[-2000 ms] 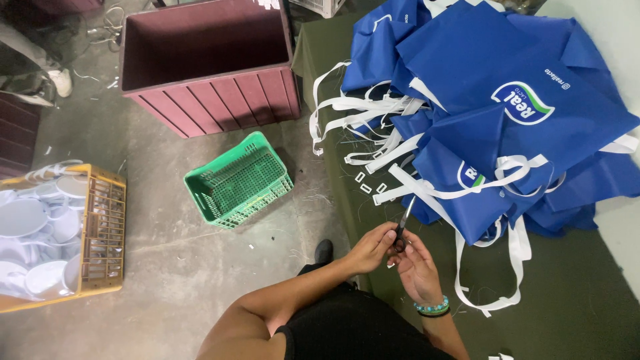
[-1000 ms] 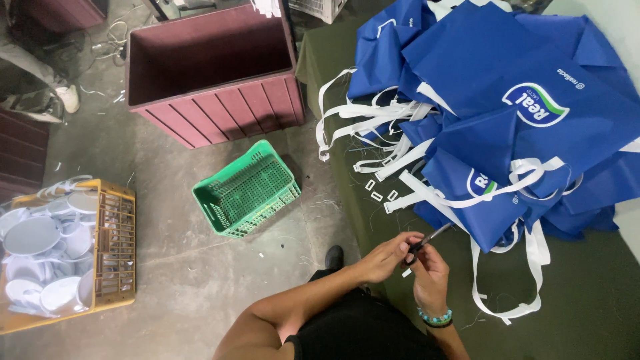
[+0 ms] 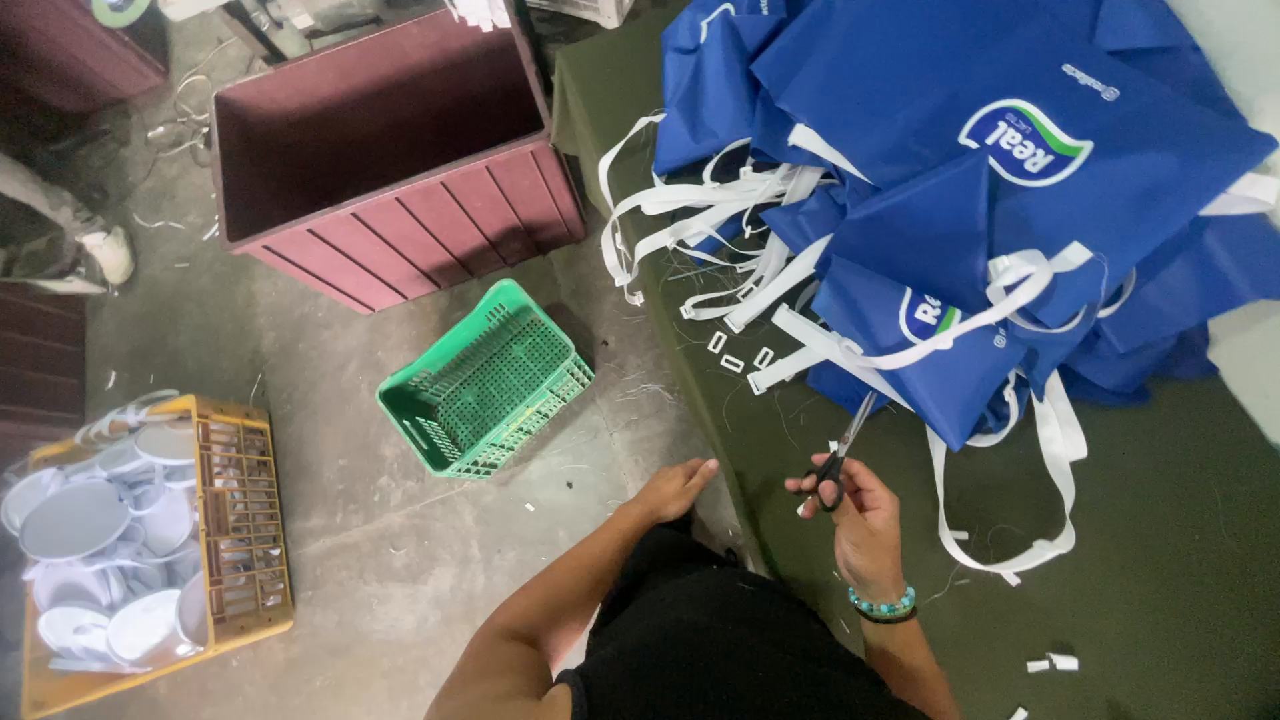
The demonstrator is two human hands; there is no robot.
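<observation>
My right hand (image 3: 860, 510), with a beaded bracelet at its wrist, holds small black-handled scissors (image 3: 845, 448); their blades point up toward the bags. My left hand (image 3: 680, 490) is empty over the near edge of the green-covered table (image 3: 1150, 520), its fingers together and extended. Blue fabric bags (image 3: 930, 110) with white straps lie heaped on the table, and one strap (image 3: 1060, 520) loops down right of the scissors. Several small white rectangular rings (image 3: 732, 364) lie beside the strap ends. White scraps (image 3: 1052, 663) lie on the cloth at the lower right.
A green plastic crate (image 3: 490, 385) stands on the floor left of the table, below a large maroon bin (image 3: 400, 215). At the far left a yellow crate (image 3: 245, 520) holds white round pieces. A person's shoe (image 3: 108, 255) shows at the upper left.
My left hand has come away from the scissors and moved left toward the table's edge. The scissors remain in my right hand.
</observation>
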